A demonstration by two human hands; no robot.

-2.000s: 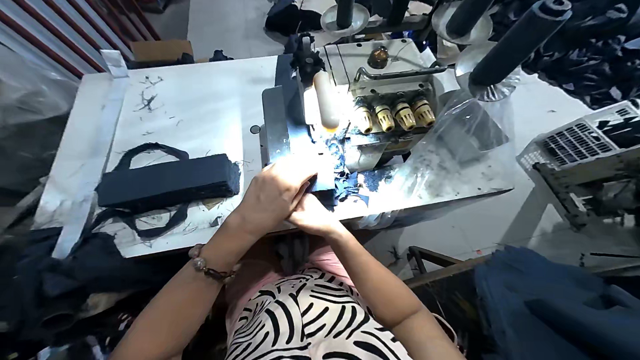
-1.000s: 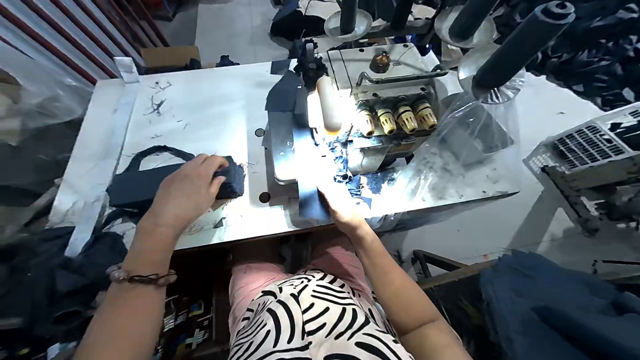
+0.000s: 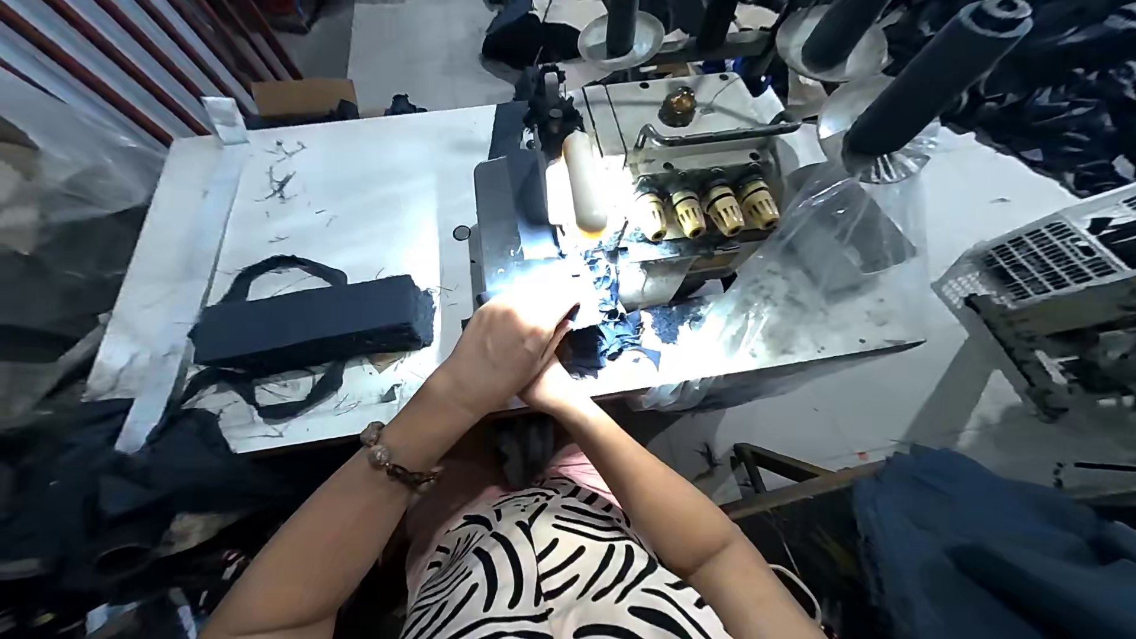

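Observation:
My left hand [image 3: 508,342] and my right hand [image 3: 552,383] are together at the front of an overlock sewing machine [image 3: 701,160], under its bright lamp. Glare hides the fingertips and whatever lies beneath them. Dark fabric [image 3: 525,200] runs over the machine's plate just beyond my hands. Dark scraps and lint [image 3: 612,342] lie to the right of my fingers. On the left of the white table, a stack of dark cut fabric pieces [image 3: 306,324] rests on a dark fabric strip [image 3: 293,404] that loops out on both sides.
Thread cones [image 3: 932,80] stand behind the machine. A clear plastic bag [image 3: 799,275] lies on the table [image 3: 355,186] at right. A white plastic crate [image 3: 1047,257] stands farther right, and blue fabric [image 3: 1003,541] is heaped at lower right. Dark cloth [image 3: 62,497] fills the lower left.
A second ago my left hand was on the fabric stack; it has moved right to the machine, beside my right hand. Two seconds ago both hands were also together there.

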